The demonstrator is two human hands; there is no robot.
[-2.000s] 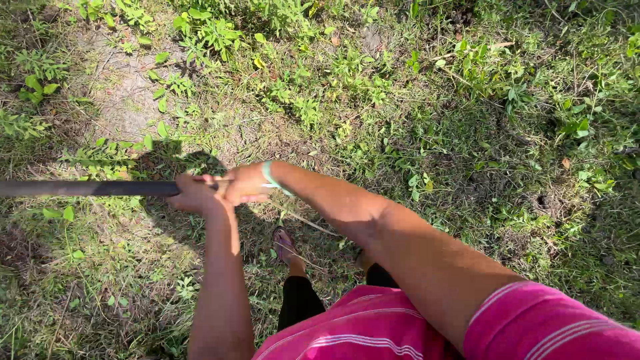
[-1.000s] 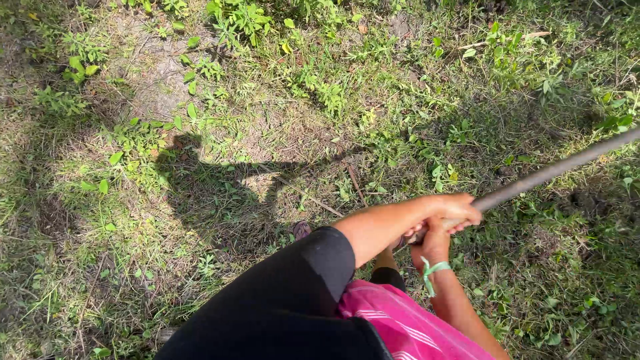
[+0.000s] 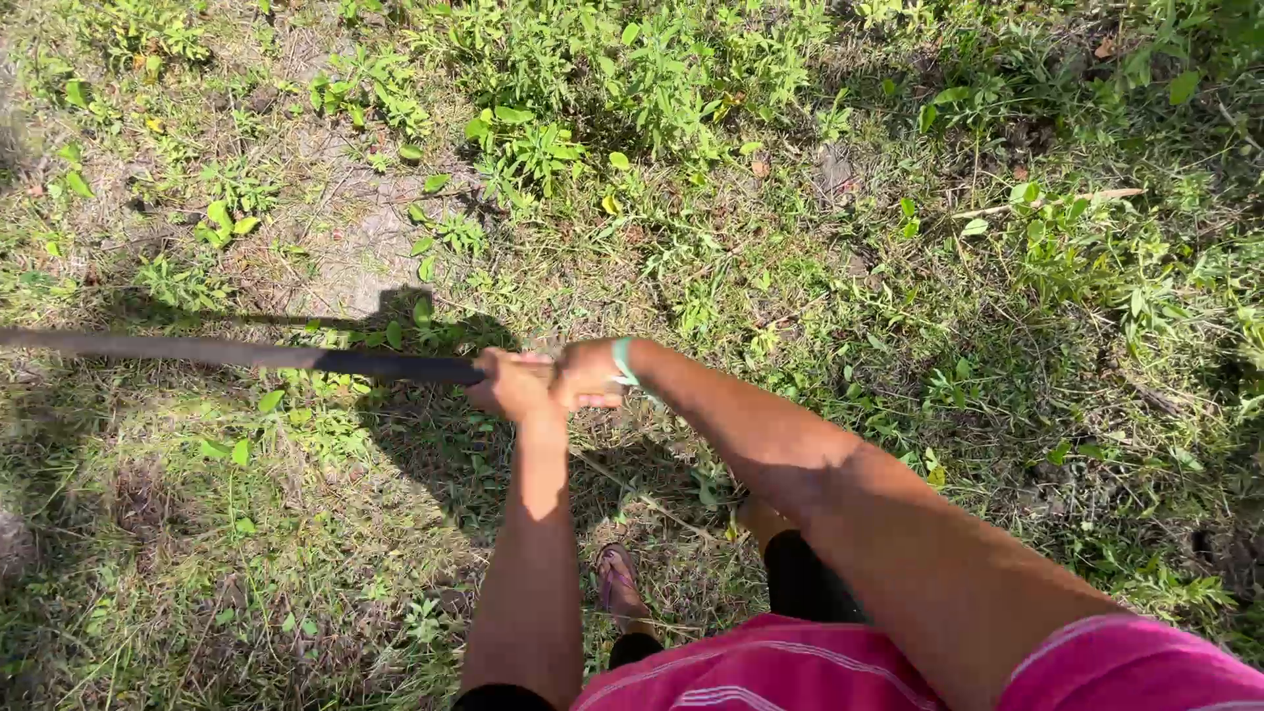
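My left hand (image 3: 515,383) is closed around the handle end of a long-bladed tool, likely a machete (image 3: 237,355), whose dark blade runs out to the left edge of the view. Just to the right, my right hand (image 3: 591,373), with a pale green band at its wrist, grips the same handle. The two hands are close together, and most of the handle is hidden under the fingers. The blade is slightly blurred and hangs above the grass; its far tip is out of view.
Low leafy weeds (image 3: 652,79) grow thickly ahead. Short grass and bare soil (image 3: 370,247) lie around the blade. A thin stick (image 3: 647,496) rests before my sandalled foot (image 3: 617,573), and a pale stick (image 3: 1052,203) lies at the right.
One second ago both hands held the tool out to the right; now they are at the left with it pointing left, much as two seconds ago. The grip of both hands continues.
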